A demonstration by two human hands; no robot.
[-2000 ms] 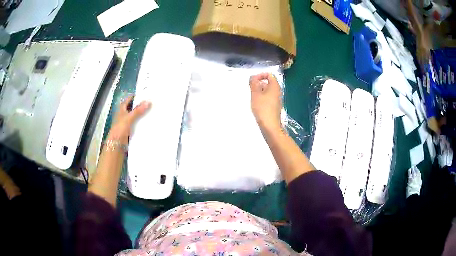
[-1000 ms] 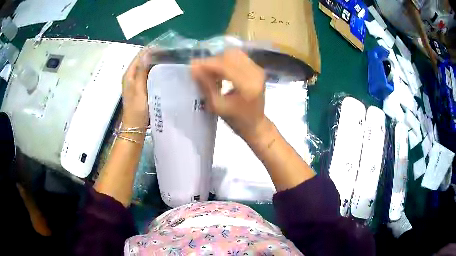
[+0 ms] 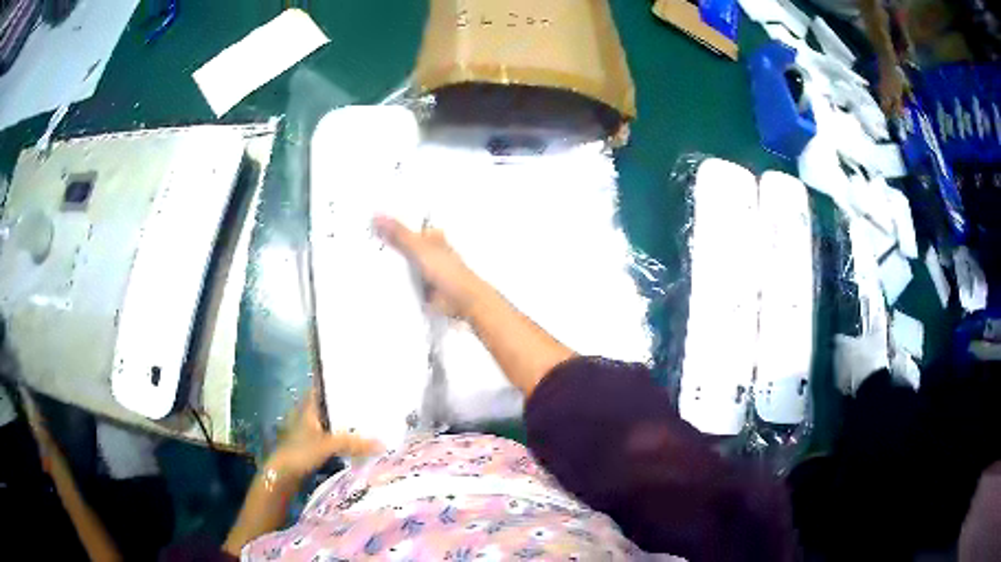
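A white rounded-end laminator (image 3: 368, 263) lies lengthwise in front of me, with clear bag film (image 3: 280, 274) showing along its left side and top. My left hand (image 3: 313, 445) holds its near end, thumb on top. My right hand (image 3: 431, 263) grips its right side at mid-length, fingers on the top face. Right of it lies a stack of clear bags (image 3: 527, 263), its far end under an open brown carton sleeve (image 3: 527, 49). How far the film covers the laminator is hard to tell.
Another laminator (image 3: 181, 274) lies on an off-white board (image 3: 66, 269) at left. Two bagged laminators (image 3: 719, 296) lie at right. A blue tray (image 3: 779, 104) and scattered white slips (image 3: 878, 231) are upper right. A pale sheet (image 3: 260, 60) lies upper left.
Bag film was lifted at the laminator's far end; it now lies along its left. My left hand moved to the near end, my right onto its side. The third bagged laminator at right is gone.
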